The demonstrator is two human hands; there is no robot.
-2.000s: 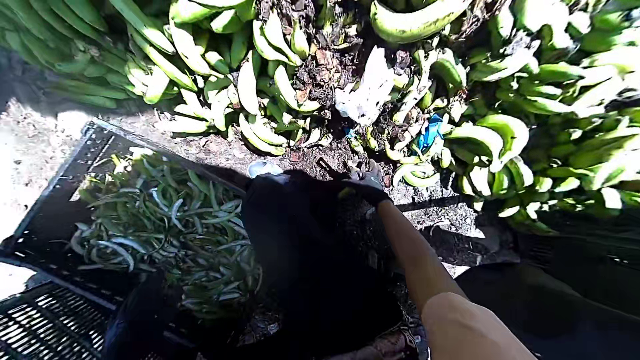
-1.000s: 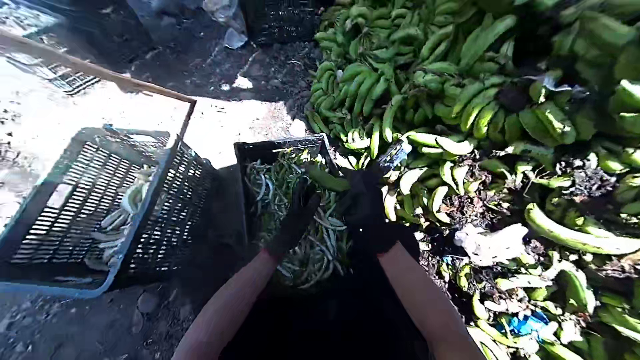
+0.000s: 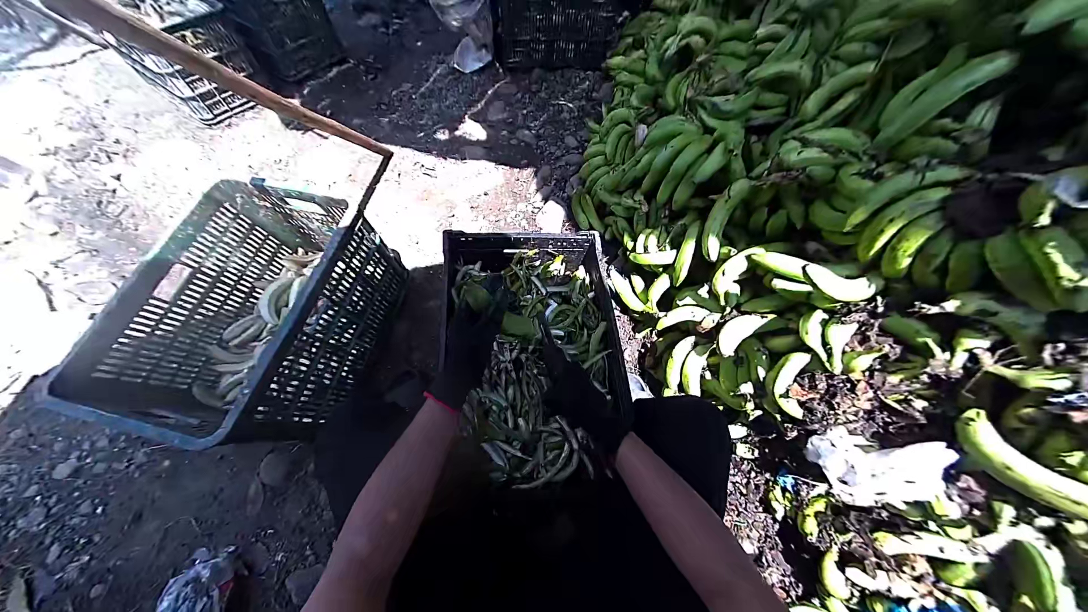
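Both hands wear dark gloves and are over a black plastic crate [image 3: 518, 242] that holds many thin green peel strips [image 3: 531, 416]. My left hand [image 3: 472, 344] is at the crate's left side, its fingers on a green banana or plantain [image 3: 480, 296]; how much of the fruit it grips is hard to make out. My right hand [image 3: 578, 387] lies over the strips at the right side, fingers pointing up the crate. A green piece [image 3: 518, 325] lies between the two hands. Whether the right hand touches it is unclear.
At left a tilted plastic crate [image 3: 331, 280] holds pale peeled fruit [image 3: 263, 314], with a wooden stick [image 3: 255, 89] above it. A large pile of green bananas or plantains [image 3: 731, 136] covers the right. White plastic [image 3: 884, 467] lies among scraps. More crates [image 3: 552, 34] stand behind.
The view has swung greatly since two seconds ago. Over the last second my hands have moved apart within the crate; the left is now at its left side with green fruit.
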